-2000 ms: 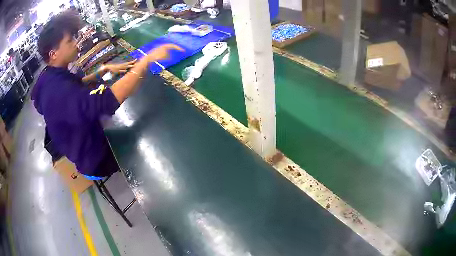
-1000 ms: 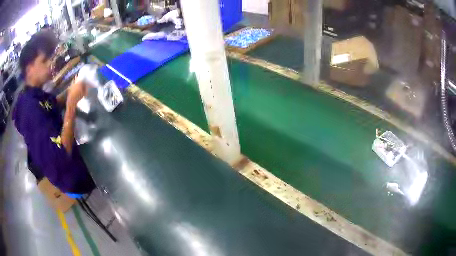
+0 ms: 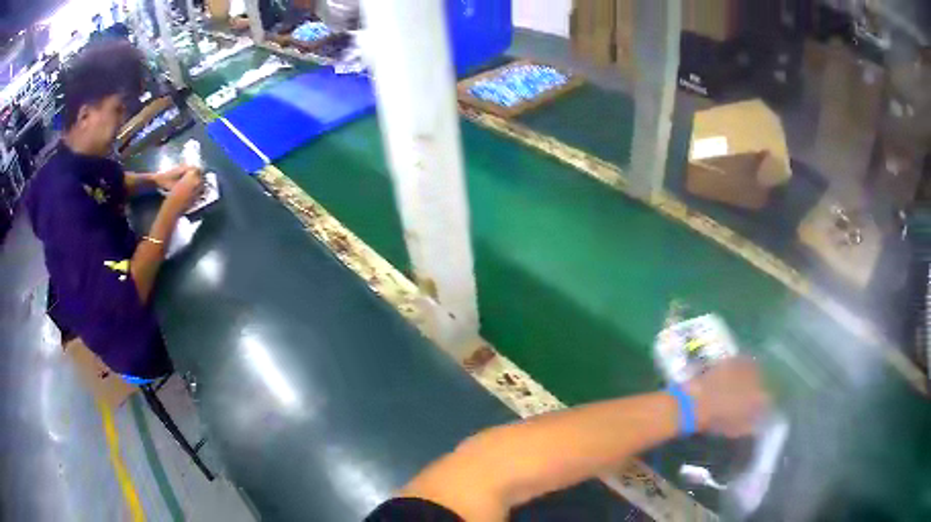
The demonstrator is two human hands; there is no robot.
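A white square housing [image 3: 696, 347] with parts inside lies on the green conveyor belt at the right, blurred. A white bagged cord [image 3: 761, 464] lies beside it, nearer the bottom edge. My left hand [image 3: 730, 396], with a blue band on the wrist, is stretched over the pale rail and lies at the housing's near edge, between housing and bag. The hand is blurred and its fingers are hidden, so I cannot tell if it grips anything. My right hand is not in view.
A white post [image 3: 424, 194] rises from the worn pale rail [image 3: 393, 291]. A seated person in dark clothes [image 3: 97, 245] handles a white unit at the dark bench [image 3: 306, 357]. A blue sheet [image 3: 296, 112] lies on the belt. An open carton [image 3: 737, 153] stands beyond.
My left arm has come into view and reached across to the housing. The housing and bag have shifted left in the picture since the first frame. The other person's hands now hold a white unit.
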